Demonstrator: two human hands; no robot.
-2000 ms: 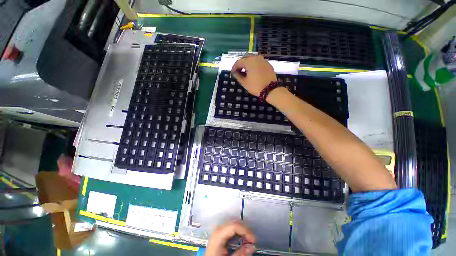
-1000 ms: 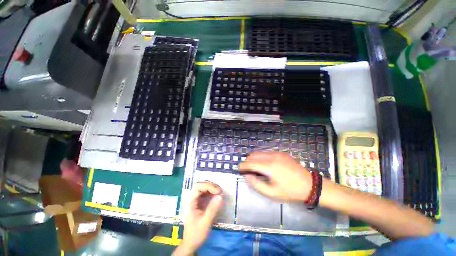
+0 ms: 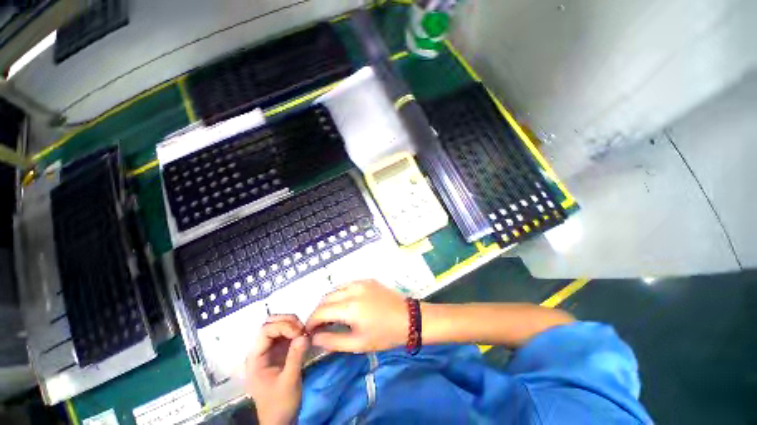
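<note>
My left hand (image 3: 278,357) and my right hand (image 3: 363,317) meet at the fingertips over the front edge of the metal plate (image 3: 236,342). The fingers are pinched together; a tiny dark spot shows between them, too small to tell whether it is a part. The main pocket tray (image 3: 274,236) lies on the plate beyond my hands. Small silvery squares show in its nearer rows; its farther pockets look dark. A second pocket tray (image 3: 224,174) lies behind it, with a plain dark piece over its right portion.
A cream-yellow calculator (image 3: 407,199) is right of the main tray. A white paper sheet (image 3: 365,116) and dark packing tubes (image 3: 432,158) lie beyond it. More trays lie on the left (image 3: 95,257), at the rear (image 3: 266,70) and on the right (image 3: 490,158). A green-and-white cup (image 3: 428,29) stands at the rear.
The view has turned and shifted to the right. My right hand has come from the rear tray, over the main tray, to my left hand; their fingertips now meet.
</note>
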